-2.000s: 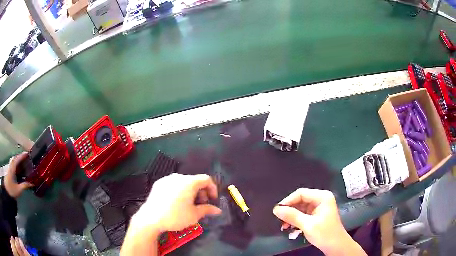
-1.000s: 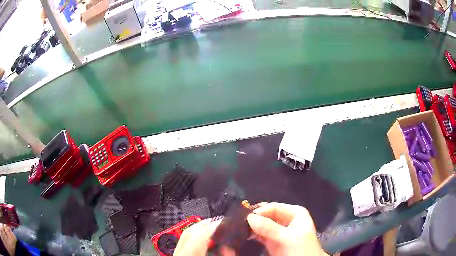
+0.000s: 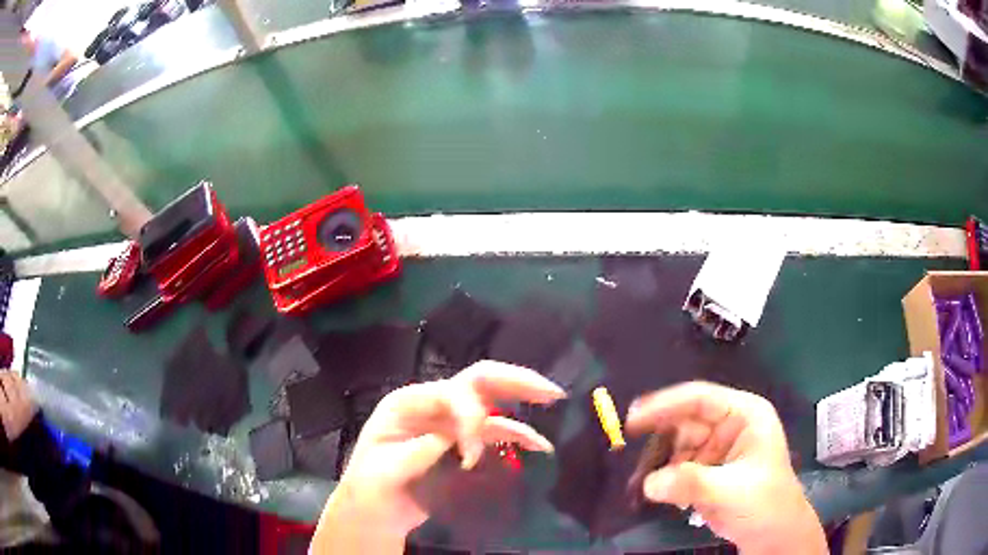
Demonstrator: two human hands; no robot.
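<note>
My left hand (image 3: 428, 450) is over the near bench with its fingers apart. A blurred red and dark shape, perhaps a radio, shows between and below its fingers. My right hand (image 3: 720, 461) is to the right, fingers curled; a dark patch shows between thumb and fingers, and I cannot tell if it is held. A small yellow-handled screwdriver (image 3: 609, 418) lies between the hands. Black speaker grilles (image 3: 460, 325) lie loosely piled beyond and left of my left hand. Flat matte black pieces (image 3: 206, 385) lie further left.
Red radios with a bare speaker (image 3: 314, 247) and black-fronted ones (image 3: 184, 239) are stacked at left. A white-wrapped stack (image 3: 740, 287) stands by the pale rail (image 3: 520, 236). Another wrapped stack (image 3: 867, 423) and a carton (image 3: 921, 314) of purple cells are at right. A person's hand (image 3: 15, 407) shows at left.
The view has shifted right-to-left, so bench items sit further right. My hands were together around a dark piece one second ago and are now apart, with the screwdriver visible between them.
</note>
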